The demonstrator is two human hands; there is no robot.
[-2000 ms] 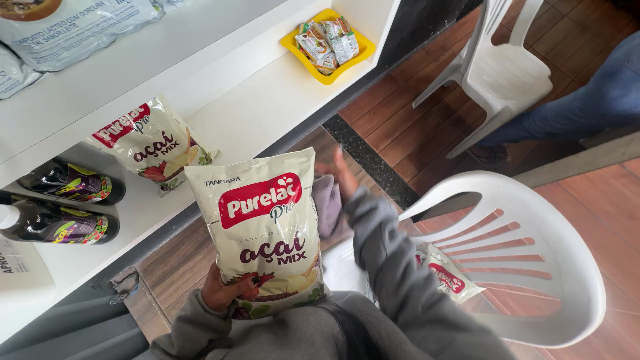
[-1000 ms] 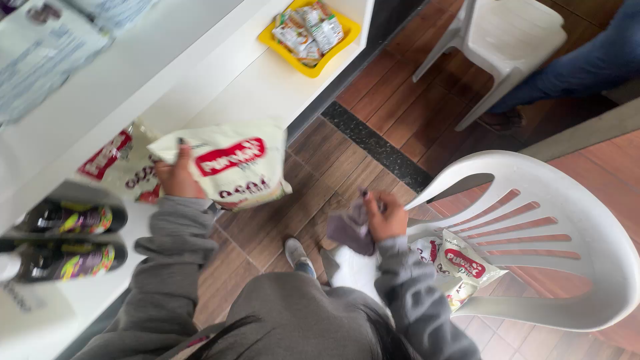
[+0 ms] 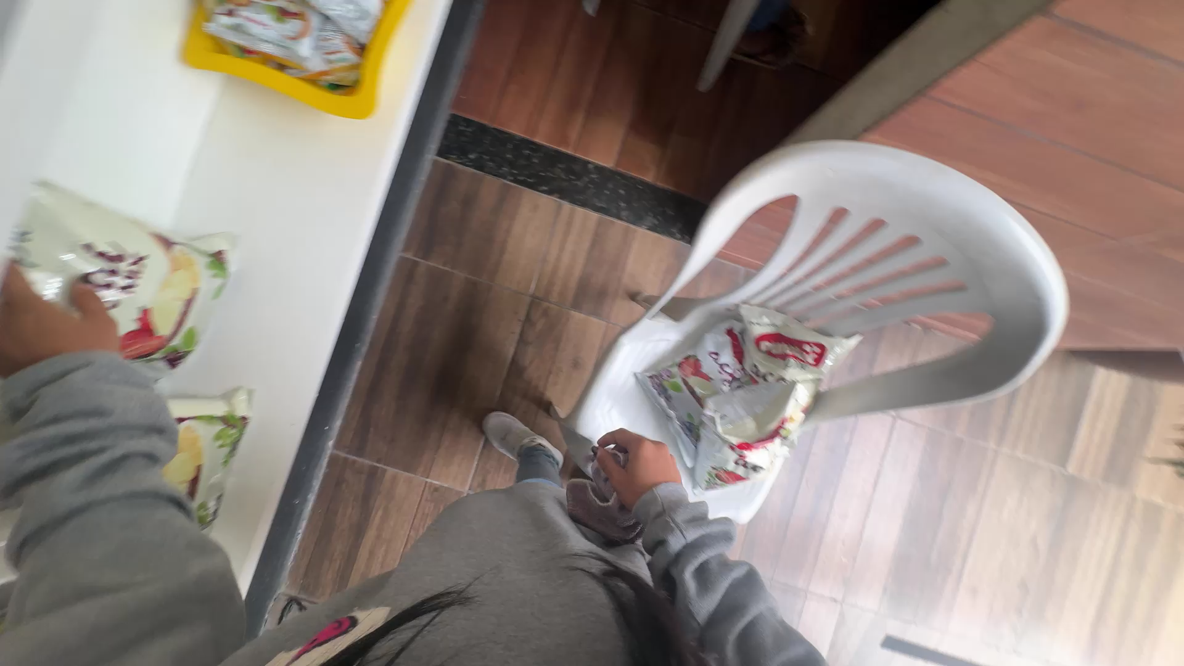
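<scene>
At the left edge, my left hand (image 3: 51, 324) lies with thumb and fingers on a Purelac açaí mix bag (image 3: 129, 277) on the white shelf; whether it grips the bag is not clear. A second bag (image 3: 208, 453) lies just below it on the shelf, partly hidden by my sleeve. My right hand (image 3: 636, 465) is closed on a greyish-purple cloth (image 3: 601, 509), beside the seat of a white plastic chair (image 3: 971, 222). Several more bags of the mix (image 3: 731, 398) lie in a heap on that seat.
A yellow tray (image 3: 370, 83) with small packets stands on the shelf (image 3: 305, 231) at the upper left. My shoe (image 3: 518, 435) is on the wood-look tile floor (image 3: 444, 361). Part of another chair's leg (image 3: 726, 42) and a person's foot (image 3: 775, 39) show at the top.
My left hand has moved left with the bag, which was in the air and is now at the shelf. The cloth is still in my right hand. The view has shifted toward the chair.
</scene>
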